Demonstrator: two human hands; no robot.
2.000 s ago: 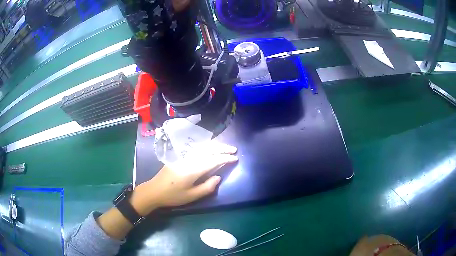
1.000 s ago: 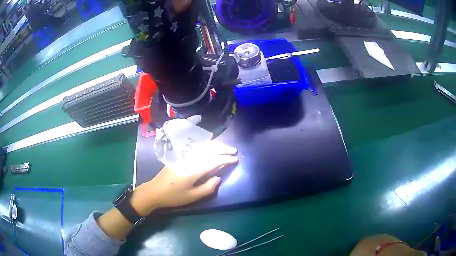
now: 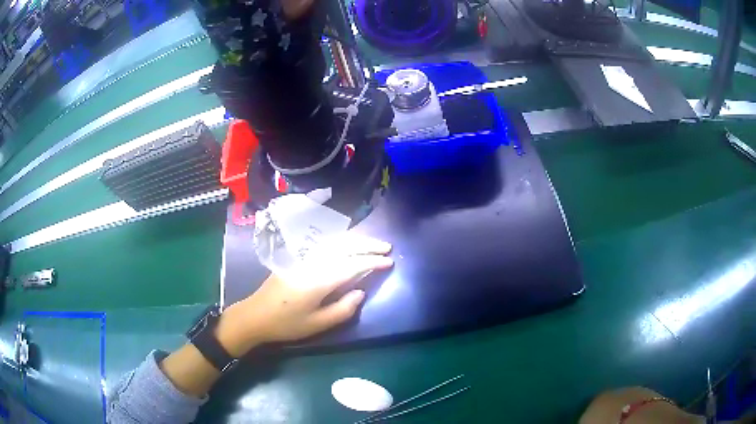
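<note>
My left hand [image 3: 311, 298] lies on the black mat [image 3: 489, 265] under the microscope [image 3: 286, 108], against a crumpled white wipe [image 3: 302, 224]. Bright light washes out its fingers, so its grip cannot be told. A black watch is on its wrist. Only part of my right hand and wrist [image 3: 626, 406], with a red bracelet, shows at the bottom right edge; its fingers are hidden. A thin upright tool tip [image 3: 709, 387] shows beside it. A small silver module [image 3: 37, 278] lies at the far left, and another metal piece [image 3: 22, 344] is below it.
A white oval object [image 3: 361, 395] and thin tweezers [image 3: 419, 399] lie at the front edge. A red bin [image 3: 239, 161] and ribbed grey block [image 3: 166, 170] are left. A blue bin [image 3: 448, 153] holds a bottle [image 3: 410, 95]; a white stick [image 3: 497, 84] lies across it.
The silver module at the far left has shifted right and more of it shows. The thin tool tip by my right hand has changed place. My left hand stays put.
</note>
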